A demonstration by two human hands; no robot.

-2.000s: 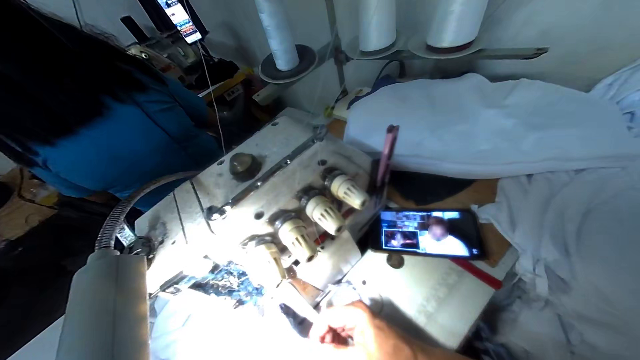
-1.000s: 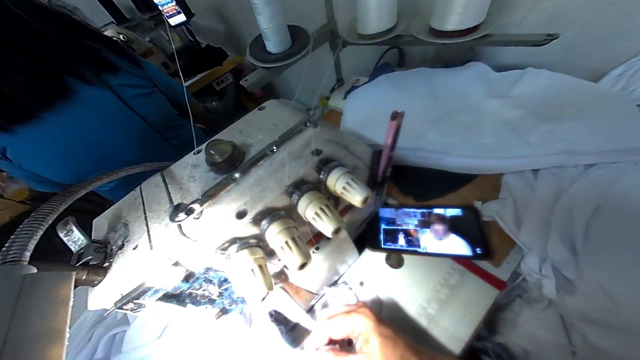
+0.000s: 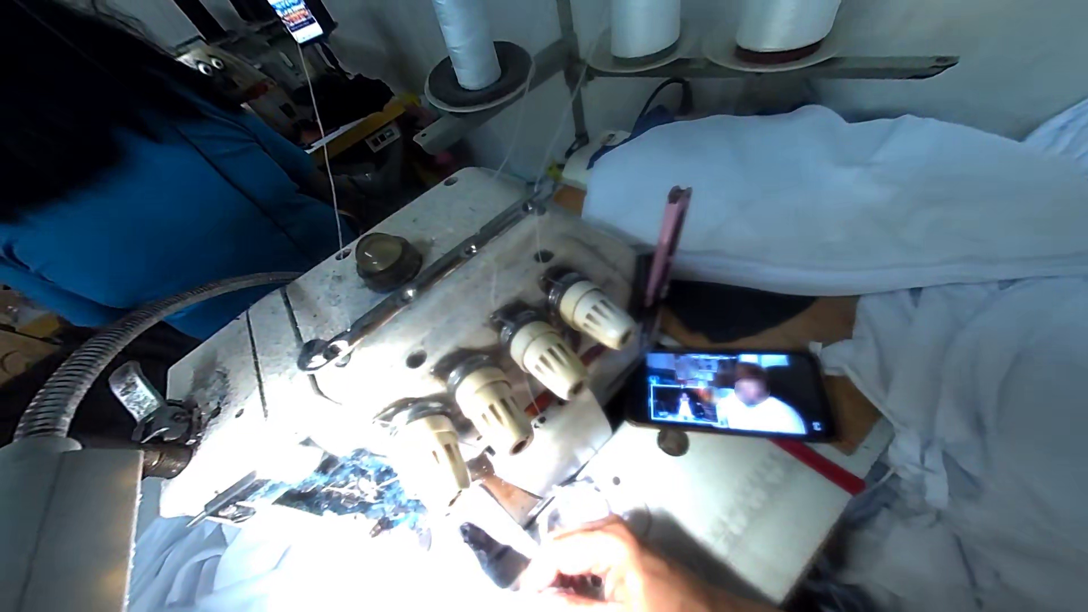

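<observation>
An overlock sewing machine (image 3: pixel 442 280) with several cream tension dials (image 3: pixel 544 353) fills the middle, brightly lit at its needle area. My right hand (image 3: pixel 603 565) is at the bottom centre, fingers curled at the machine's front beside a dark machine part (image 3: pixel 493 557); glare hides whether it holds anything. White fabric (image 3: pixel 280 569) lies under the light at the lower left, washed out by glare. My left hand cannot be seen. A smartphone (image 3: pixel 735 395) with a lit screen rests on the machine's right side, and pink-handled tweezers (image 3: pixel 669 242) stand upright behind it.
White thread cones (image 3: pixel 469 47) stand on a rack behind the machine. White cloth (image 3: pixel 833 204) is piled at the right. A lamp with a flexible metal neck (image 3: pixel 127 340) rises at the lower left. A person in blue (image 3: pixel 212 195) sits at the upper left, near another phone (image 3: pixel 297 19).
Between two seconds ago and one second ago the view shifts, showing the machine larger. My right hand stays near the same machine part, with its fingers slightly changed.
</observation>
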